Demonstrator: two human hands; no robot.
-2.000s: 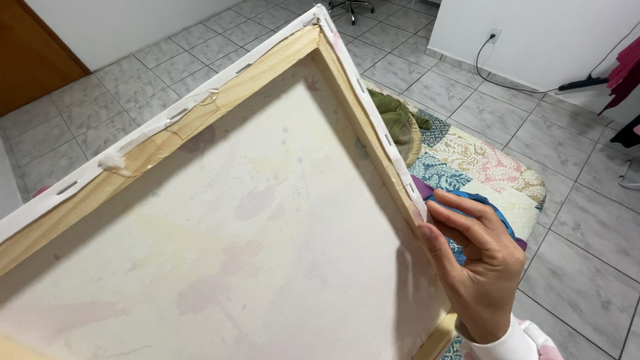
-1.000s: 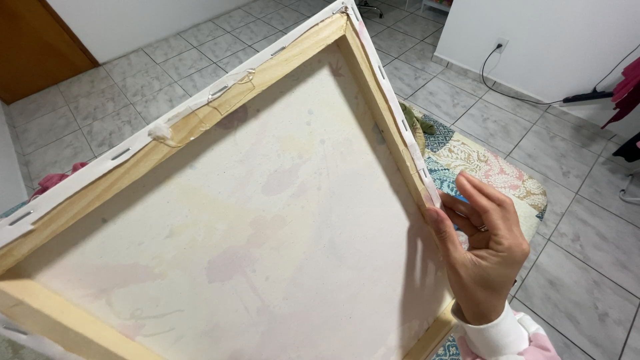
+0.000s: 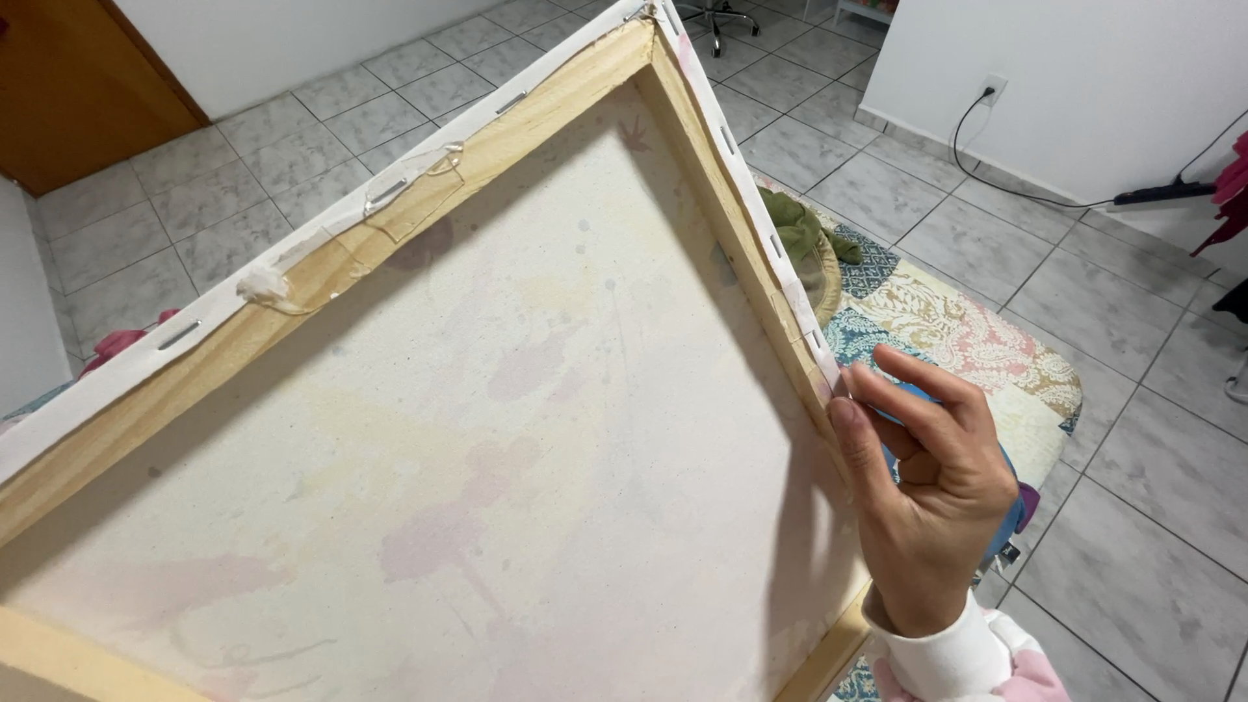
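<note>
The back of a stretched canvas [image 3: 546,429] fills most of the view, tilted, one corner pointing up. Its wooden stretcher bars [image 3: 575,83] are edged with white canvas fixed by metal staples [image 3: 179,334]. Clear tape or dried glue [image 3: 331,258] clings to the upper left bar, with a whitish lump at its lower end. My right hand [image 3: 916,487] is at the right bar, thumb and index fingertips pinching the folded canvas edge, the other fingers loosely bent. My left hand is out of view.
Behind the canvas lies a patchwork-patterned cover [image 3: 985,341] with a woven basket [image 3: 829,283] holding green cloth [image 3: 792,224]. A blue and purple object [image 3: 1014,517] is partly behind my right hand. Beyond are a tiled floor [image 3: 1102,263], a wheeled chair base [image 3: 717,19] and a power cord [image 3: 1014,190].
The fingers of my right hand have shifted at the canvas edge, spreading and then drawing closer to the thumb. The canvas sits slightly farther right in view than two seconds ago.
</note>
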